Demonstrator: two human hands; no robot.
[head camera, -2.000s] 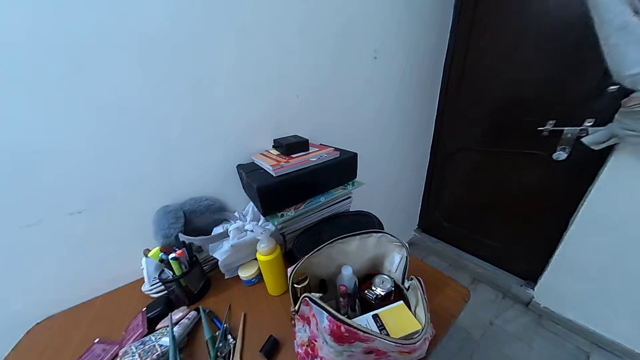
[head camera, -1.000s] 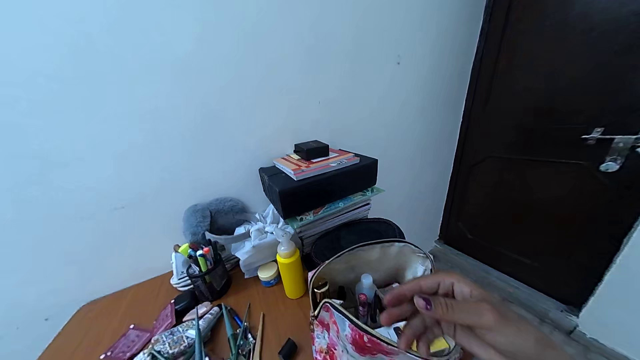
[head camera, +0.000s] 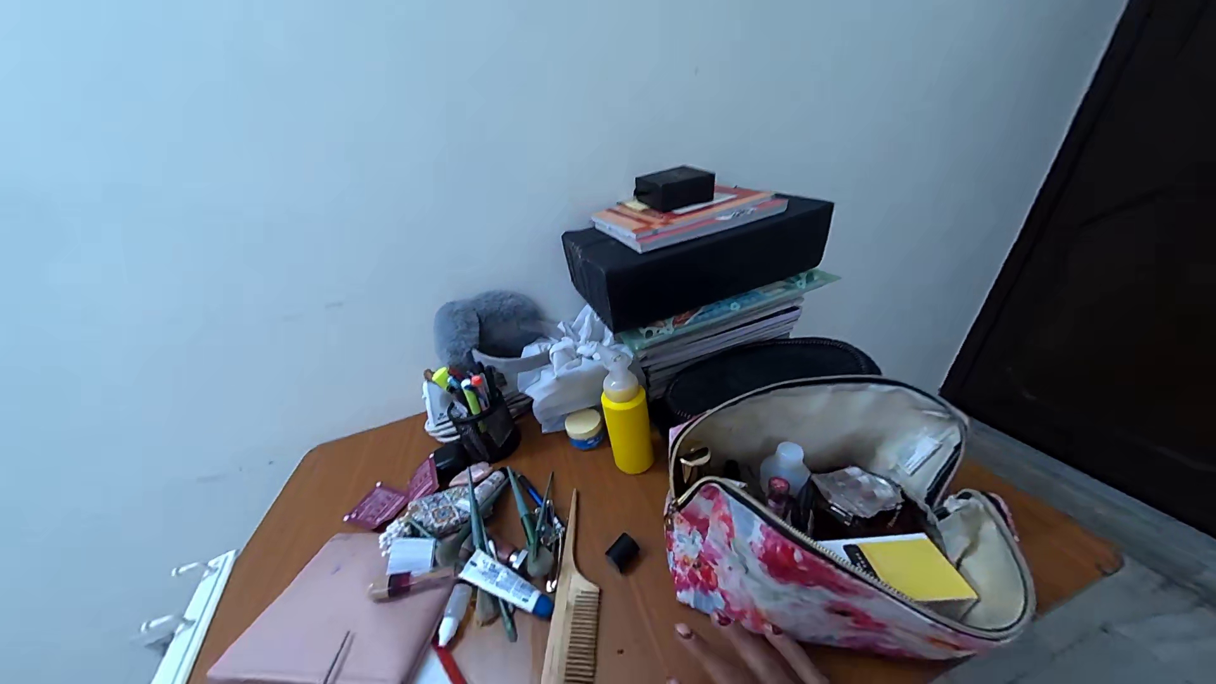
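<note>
A floral zip-top cosmetic bag (head camera: 817, 589) stands open on the wooden desk (head camera: 632, 622). Inside it are a clear-capped bottle (head camera: 786, 465), a yellow and white box (head camera: 917, 568), a crinkled clear item and some small tubes. My right hand (head camera: 746, 655) is at the bottom edge, fingers spread and holding nothing, right by the bag's lower front. Only its fingers show. Left of it lie a wooden comb (head camera: 575, 608) and a small black cap (head camera: 622, 552). My left hand is out of view.
A pink folder (head camera: 332, 608), makeup brushes, a white tube (head camera: 503, 584) and a patterned pouch (head camera: 442, 511) crowd the left. Behind stand a pen holder (head camera: 484, 427), a yellow pump bottle (head camera: 627, 432), a small jar (head camera: 584, 428) and a stack topped by a black box (head camera: 703, 261).
My right hand, absent at first and then over the bag's opening, is now down in front of the bag. The view has shifted so that more of the desk shows.
</note>
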